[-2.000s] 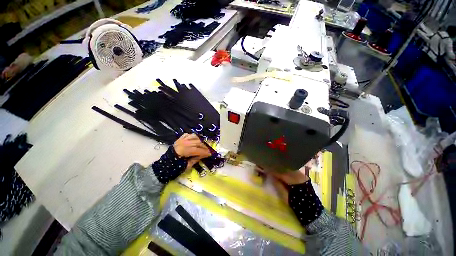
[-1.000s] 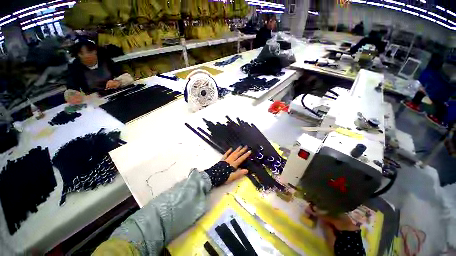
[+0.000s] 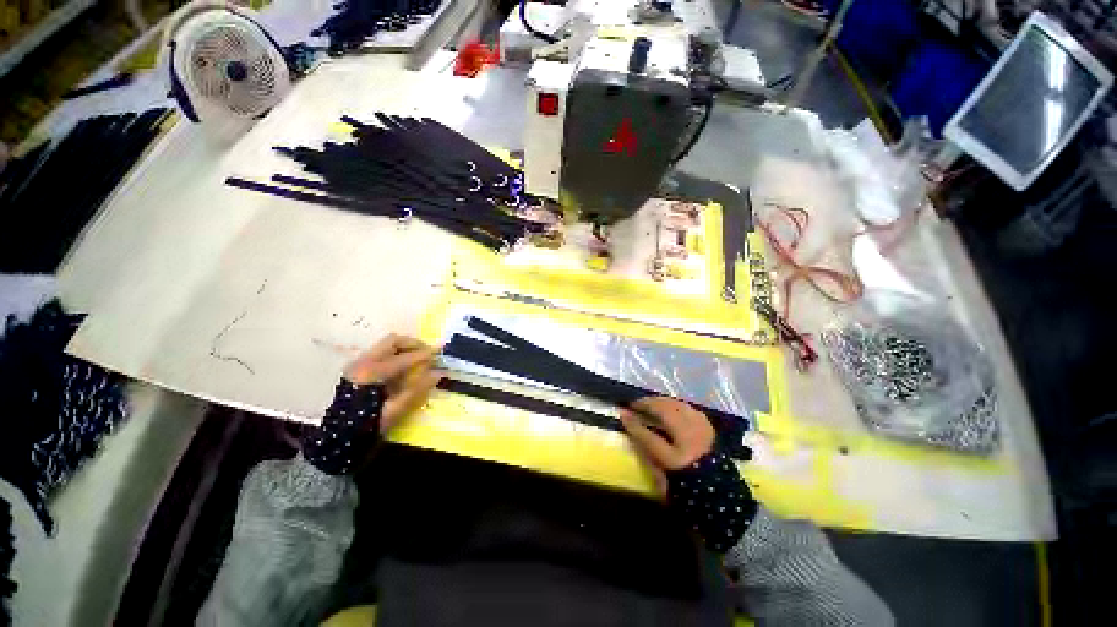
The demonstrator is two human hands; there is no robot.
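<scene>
A black strap [image 3: 527, 403] runs between my hands near the table's front edge. My left hand [image 3: 394, 374] pinches its left end. My right hand [image 3: 668, 434] is closed on its right part; the fingers hide the exact grip. Two more black straps [image 3: 539, 363] lie just behind it on the clear plastic sheet [image 3: 704, 377], their right ends running under or beside my right hand. Yellow tape [image 3: 551, 456] edges the sheet. The sewing machine head [image 3: 619, 141] stands behind the sheet.
Finished straps [image 3: 392, 178] with rings lie fanned left of the machine. A fan [image 3: 233, 67] stands rear left. Right are a row of rings [image 3: 761, 288], red-orange cord [image 3: 815, 263], a bag of rings [image 3: 913, 374] and a screen [image 3: 1035, 101].
My left hand has left the finished straps and my right hand has left the machine head. Both are now at the loose straps in front. The view has tilted down.
</scene>
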